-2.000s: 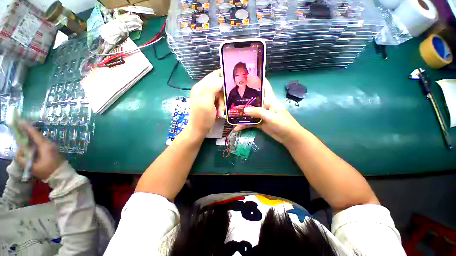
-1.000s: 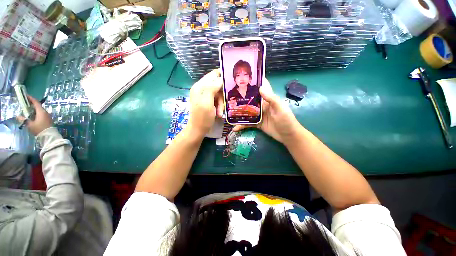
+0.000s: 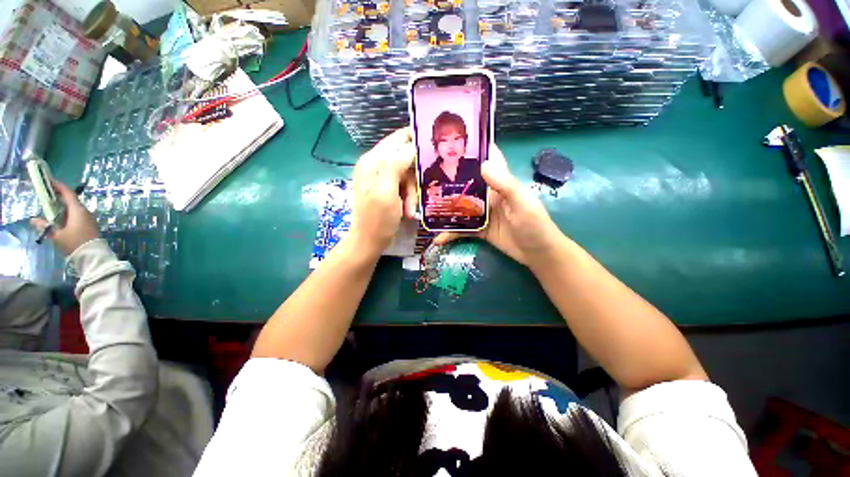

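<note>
A smartphone (image 3: 454,154) with a pale edge and a lit screen is held upright in both hands above the bench. My left hand (image 3: 384,191) grips its left side. My right hand (image 3: 514,212) holds its lower right side, the thumb near the screen's edge. Below my hands lie a blue board (image 3: 331,224), partly hidden by my left hand and forearm, and a small green board (image 3: 454,268) with thin wires. A small white block (image 3: 411,264) sits between them. A dark round module (image 3: 553,167) lies to the right.
A tall stack of clear blister trays (image 3: 559,88) stands behind the phone. A notepad (image 3: 219,144) with red and black leads and an empty tray (image 3: 126,205) are at left. Another person's hand (image 3: 75,219) holds an object there. A tape roll (image 3: 813,95) and a long tool (image 3: 809,191) are at right.
The phone's screen picture has changed, and my right thumb has moved from the lower screen to its right edge. The other person's hand at left has moved up and back.
</note>
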